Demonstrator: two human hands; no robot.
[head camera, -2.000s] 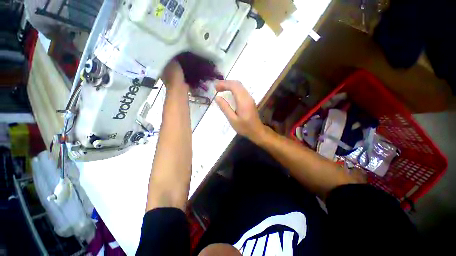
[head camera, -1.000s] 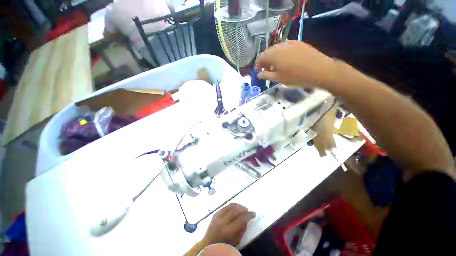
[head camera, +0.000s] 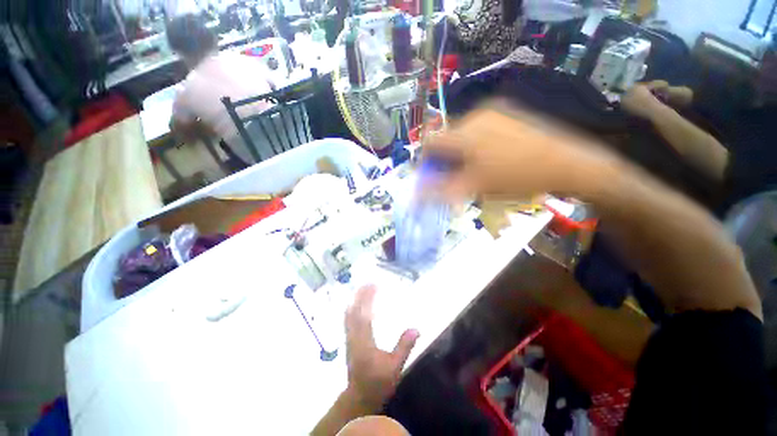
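My right hand (head camera: 490, 157), blurred by motion, grips the top of a clear bluish water bottle (head camera: 423, 223) in front of the white sewing machine (head camera: 368, 234). The bottle hangs roughly upright and hides part of the machine arm. My left hand (head camera: 375, 353) is at the table's front edge, fingers apart and holding nothing. A small bit of maroon cloth (head camera: 389, 248) shows beneath the machine arm, mostly hidden by the bottle.
The white table (head camera: 213, 366) has the lamp head (head camera: 223, 308) at its left. Behind it is a white tub (head camera: 100, 285) with maroon pieces. A red basket (head camera: 596, 375) stands low at the right. Thread cones (head camera: 401, 47) and a fan (head camera: 372, 115) are behind. Other people sit at the back.
My right hand has gone from reaching behind the machine to holding the bottle in front of it. My left hand has lifted and spread its fingers. The view has shifted.
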